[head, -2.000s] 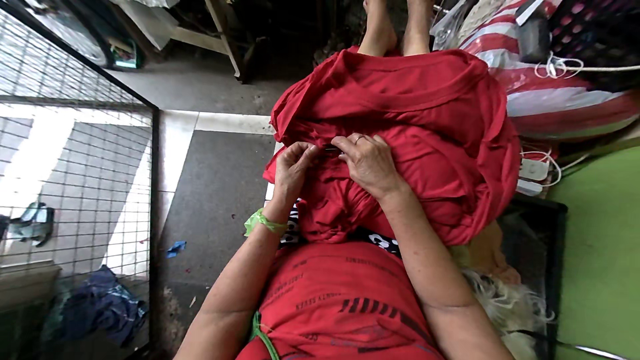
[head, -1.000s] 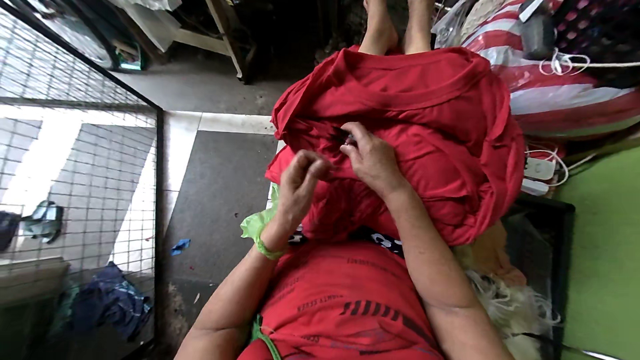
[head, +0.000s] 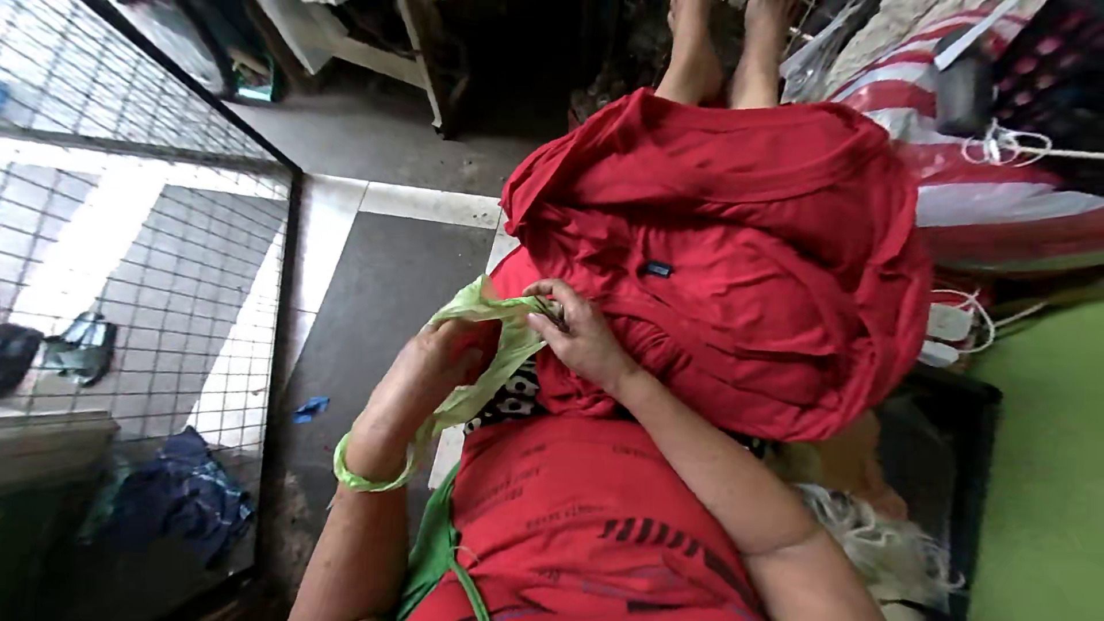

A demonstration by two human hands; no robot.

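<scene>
A light green plastic bag [head: 496,371] is looped round my left wrist, its upper part stretched up beside my left hand [head: 440,358], whose fingers are partly hidden behind it. My right hand [head: 582,332] pinches a small dark metal tool, too small to identify, at the bag's upper edge. Red knit fabric [head: 733,285] lies bunched over my lap, with a small dark label [head: 657,269] near its middle, just above and right of my right hand.
A black wire mesh panel [head: 155,250] stands at the left, with dark blue cloth [head: 185,496] behind it. A red-and-white striped sack [head: 975,185] is at the upper right, above a white power adapter [head: 949,322] with cords. A green surface [head: 1044,457] lies at the right.
Both hands have moved left and down off the middle of the red fabric. The green bag, earlier bunched at my left wrist, is now spread up to my right fingers. The dark label has come into sight.
</scene>
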